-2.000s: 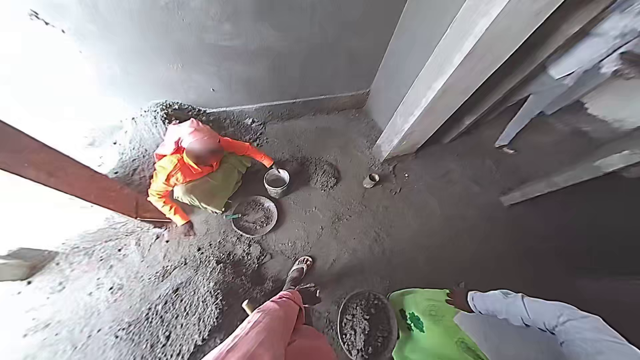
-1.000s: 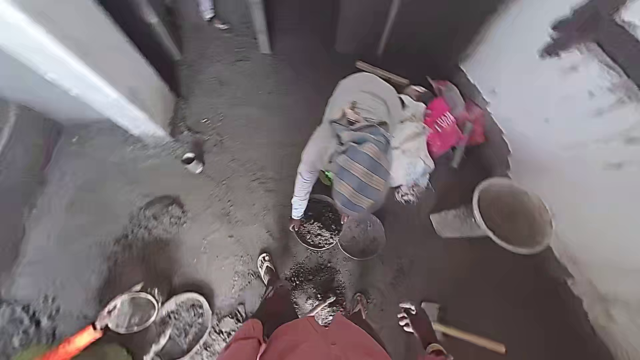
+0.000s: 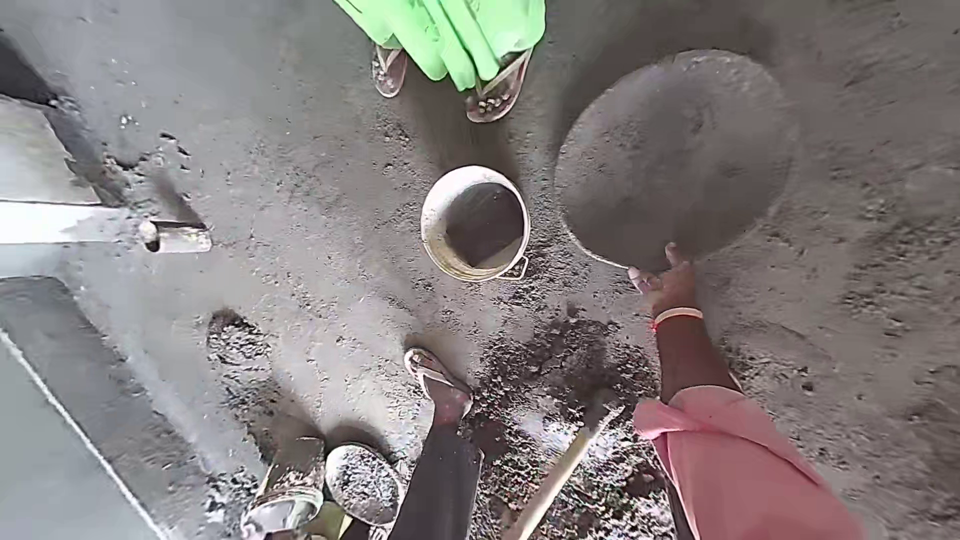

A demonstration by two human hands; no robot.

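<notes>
My right hand (image 3: 667,281), at the end of a pink sleeve with a pale band at the wrist, grips the near rim of a large round grey pan (image 3: 675,157). The pan's face is coated in grey mortar dust. Left of it a white bucket (image 3: 439,206) with dark contents and a wire handle stands on the floor. Below the bucket and pan lies a heap of loose, damp mortar mix (image 3: 555,360), and a wooden tool handle (image 3: 551,487) slants over it; its head is hidden. My left hand is out of view.
A person in bright green cloth (image 3: 465,37) and sandals stands beyond the bucket. At lower left are a pan of mortar mix (image 3: 364,480) and another bucket (image 3: 289,502). A small cylindrical container (image 3: 180,237) lies by the pillar at left. My sandalled foot (image 3: 435,375) is beside the heap.
The view has swung a lot. My right hand, seen a second ago near a wooden-handled tool, is now on the large pan's rim.
</notes>
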